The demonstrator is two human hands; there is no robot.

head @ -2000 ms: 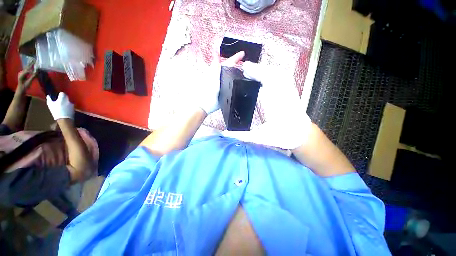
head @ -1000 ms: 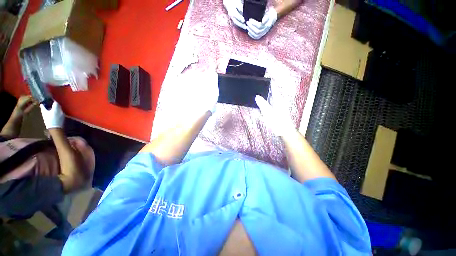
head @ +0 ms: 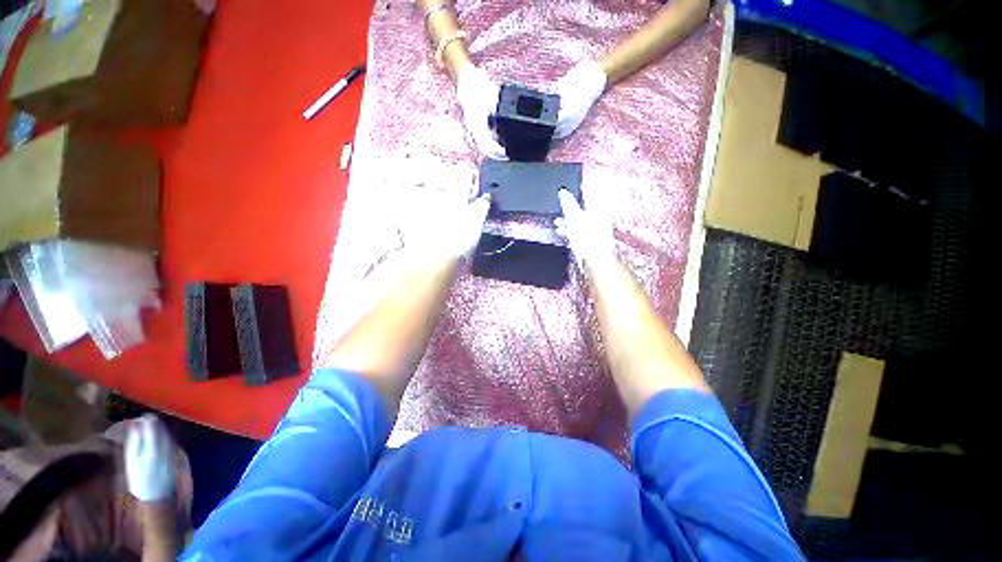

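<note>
My left hand (head: 453, 227) and my right hand (head: 586, 228), both in white gloves washed out by glare, hold a black box-shaped housing (head: 532, 188) by its two ends over the pink bubble wrap (head: 494, 340). Its broad face is up. A black rectangular part (head: 522, 260) with a thin pale line on it lies just nearer to me. Another person's gloved hands (head: 578, 97) hold a black housing with a square opening (head: 527, 107) just beyond mine. My fingertips partly hide the ends of my housing.
Two black housings (head: 264, 334) stand on the red cover (head: 255, 132), with a marker pen (head: 333, 93). Cartons (head: 107, 192) with plastic bags (head: 88, 296) are at left. A person's gloved hand (head: 148, 459) is lower left. Brown cardboard (head: 758, 154) with black parts lies on the mesh conveyor (head: 758, 296) at right.
My hands have moved the housing away from me, from the near side of the black rectangular part to beyond it. The other person's hands and housing have come closer. The view has shifted.
</note>
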